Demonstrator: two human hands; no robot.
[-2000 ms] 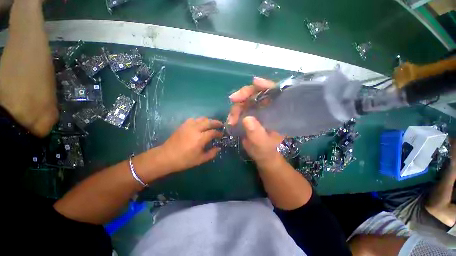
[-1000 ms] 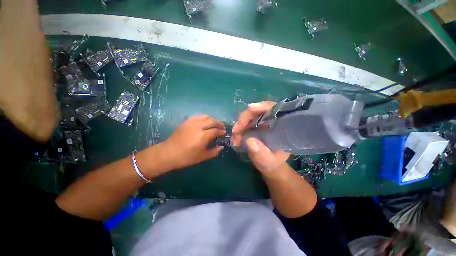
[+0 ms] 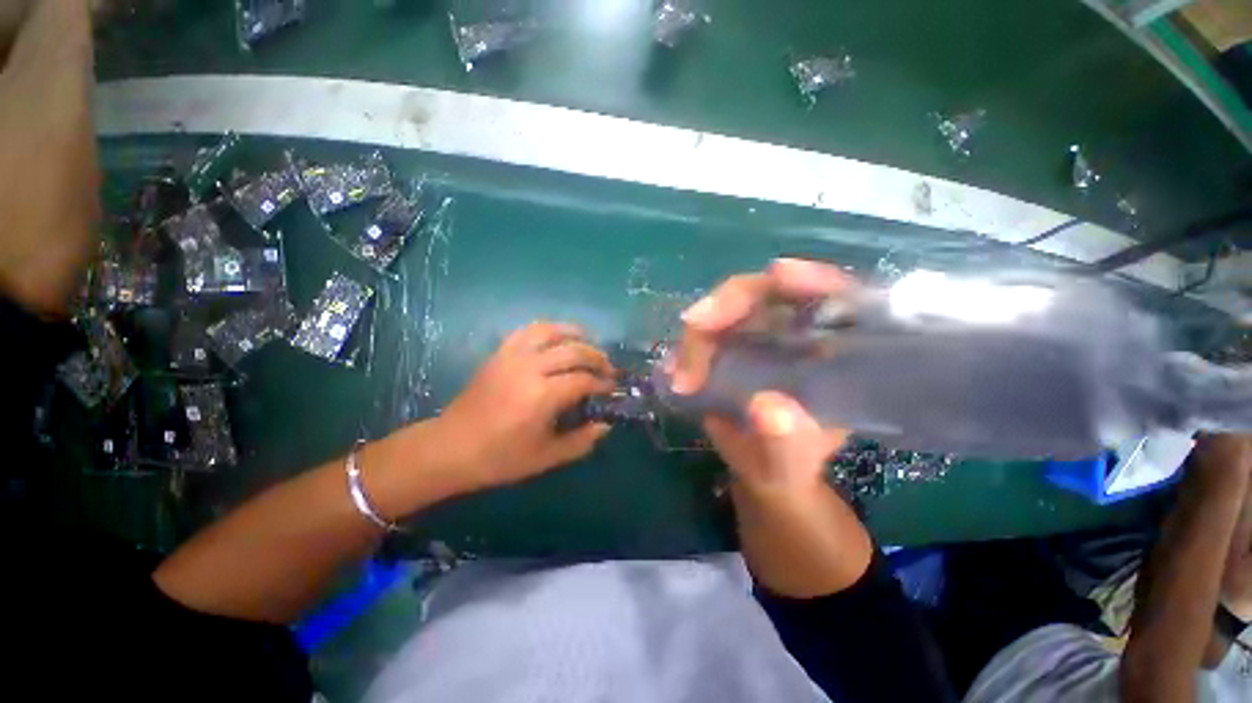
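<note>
My right hand (image 3: 769, 398) is shut on the thick grey electric screwdriver (image 3: 947, 364), which lies nearly level, blurred, its narrow end pointing left. My left hand (image 3: 536, 398) has its fingers curled around a small dark circuit board (image 3: 629, 396) on the green bench surface, just left of the driver's narrow end. The driver bit is hidden, and the fingers cover much of the board.
Circuit boards (image 3: 330, 319) lie in a pile at left, others (image 3: 893, 467) at right. A white rail (image 3: 549, 131) borders a green strip with spaced boards (image 3: 821, 73). A blue bin (image 3: 1081, 475) stands at right. Neighbouring people's arms (image 3: 1184, 584) show at both sides.
The screwdriver's back end has swung down and nearer, now covering part of the right boards and bin. My left hand stays at the board. An arm has come in at right.
</note>
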